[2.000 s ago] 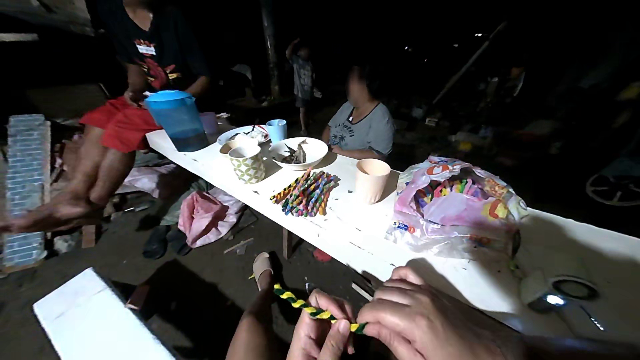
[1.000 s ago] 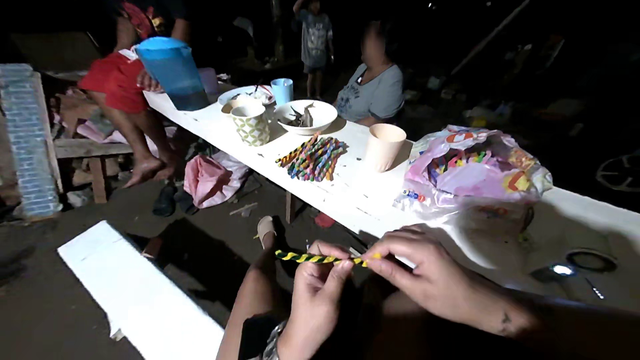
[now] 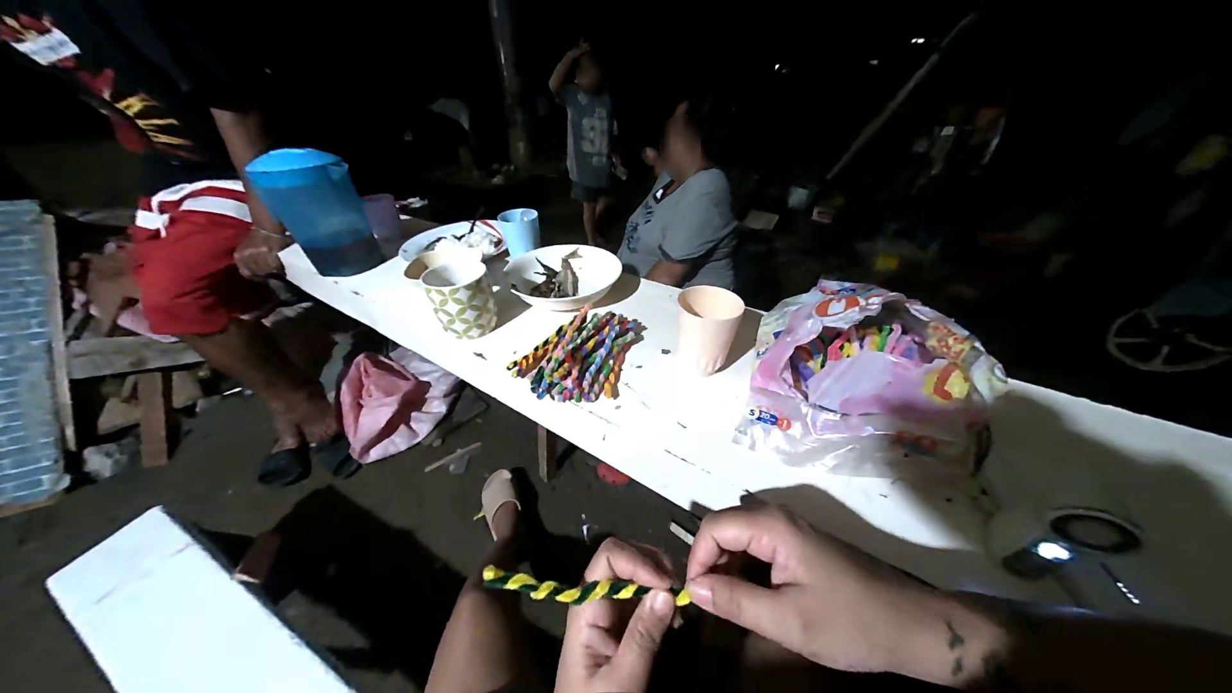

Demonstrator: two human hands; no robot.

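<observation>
A twisted yellow and dark green fuzzy stick [image 3: 558, 588], like twisted pipe cleaners, lies level between my hands. My left hand [image 3: 621, 616] grips it near its right end between thumb and fingers. My right hand [image 3: 789, 587] pinches the yellow right tip. Beyond them, on the white table, lies a pile of similar multicoloured twisted sticks [image 3: 580, 356]. To its right stands a peach plastic cup [image 3: 710, 332], then a pink printed plastic bag [image 3: 866, 385] with colourful fuzzy pieces showing in its opening.
On the table [image 3: 616, 438] are a patterned cup [image 3: 460, 300], a bowl with food scraps [image 3: 597, 276], a light blue cup [image 3: 520, 231], a blue pitcher [image 3: 313, 212] and a lit lamp [image 3: 1052, 551]. A white bench [image 3: 183, 616] stands lower left. One person sits behind the table, others are at left and back.
Both hands still hold the yellow and green stick. My right hand has moved from covering more of it, two seconds ago, to pinching its right tip.
</observation>
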